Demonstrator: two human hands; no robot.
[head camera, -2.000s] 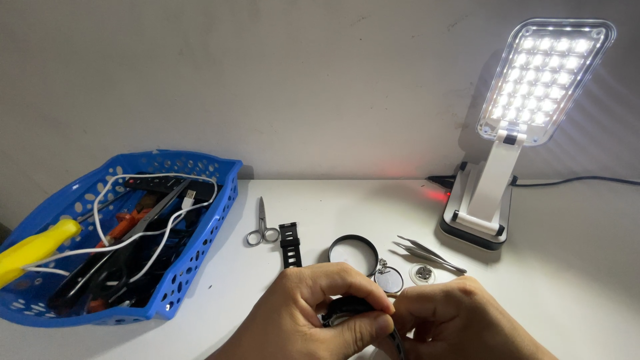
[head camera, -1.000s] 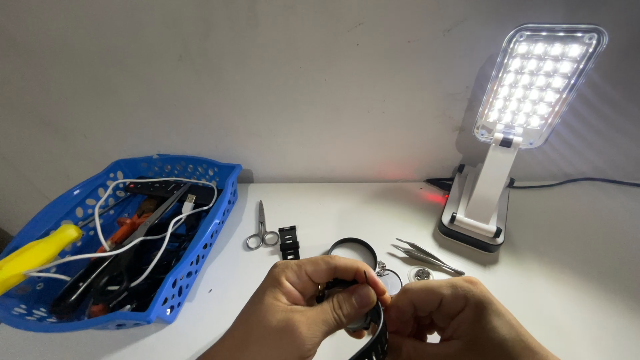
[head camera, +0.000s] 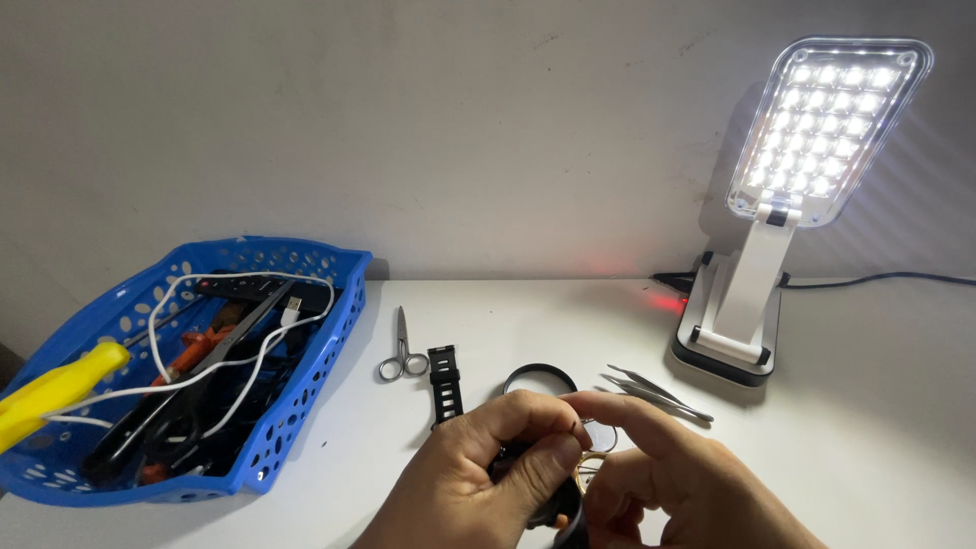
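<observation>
My left hand (head camera: 496, 473) grips a black watch part with a strap (head camera: 568, 526), partly hidden by the fingers. My right hand (head camera: 656, 465) meets it, its index fingertip beside the left fingertips; its lower fingers are curled near the strap, and whether they hold anything is hidden. Just behind the hands lie a black ring (head camera: 540, 369), a round clear disc with a metal rim (head camera: 605, 436) and a gold-coloured ring (head camera: 585, 465), partly covered. Left of them rests a black watch strap piece (head camera: 445, 381) beside small metal scissors (head camera: 402, 354). Metal tweezers (head camera: 663, 396) lie to the right.
A blue plastic basket (head camera: 305, 396) at left holds a white USB cable (head camera: 263, 354), a black remote control (head camera: 236, 287), a yellow-handled tool (head camera: 69, 389) and other tools. A lit LED desk lamp (head camera: 740, 297) stands back right, its dark cord along the wall.
My right index finger has extended across toward the left fingertips, and the right hand has lifted slightly. The gold-coloured ring now shows between the hands. The left hand still grips the watch part.
</observation>
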